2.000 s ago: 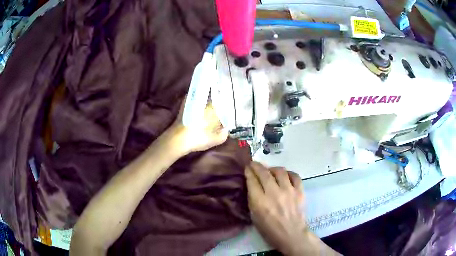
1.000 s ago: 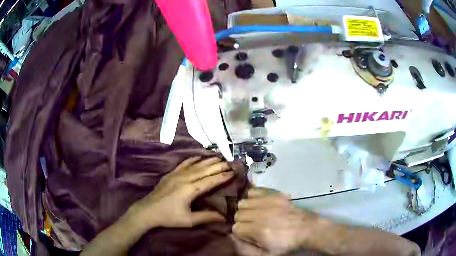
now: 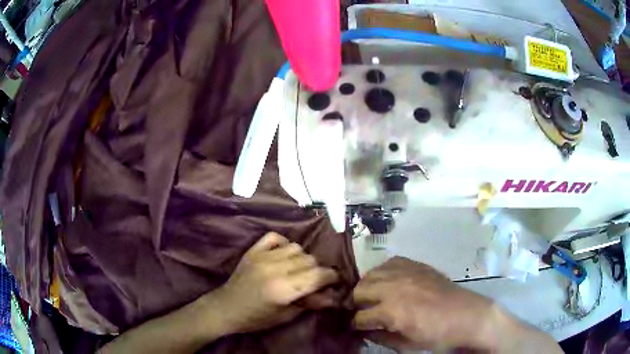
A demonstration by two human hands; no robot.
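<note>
Loose brown-purple cloth point(image 3: 200, 187) lies gathered left of the white sewing machine point(image 3: 449, 152), and its right edge runs up to the needle area point(image 3: 349, 220) under the machine head's left end. My left hand point(image 3: 280, 276) has its fingers curled on the cloth and pinches it just in front of the needle area. My right hand point(image 3: 407, 297) grips the cloth's right edge beside it, with its fingertips partly hidden in the folds. The needle and presser foot are not clearly visible.
A pink holder point(image 3: 307, 41) rises from the machine top. A white lamp arm point(image 3: 259, 142) hangs at the head's left end. Blue-handled snips point(image 3: 568, 266) and crumpled clear plastic point(image 3: 511, 242) lie under the arm. A yellow strip point(image 3: 97, 114) shows under the cloth.
My left hand has come from behind the needle area to the front and now pinches the cloth. My right hand stays on the cloth edge. The view has shifted.
</note>
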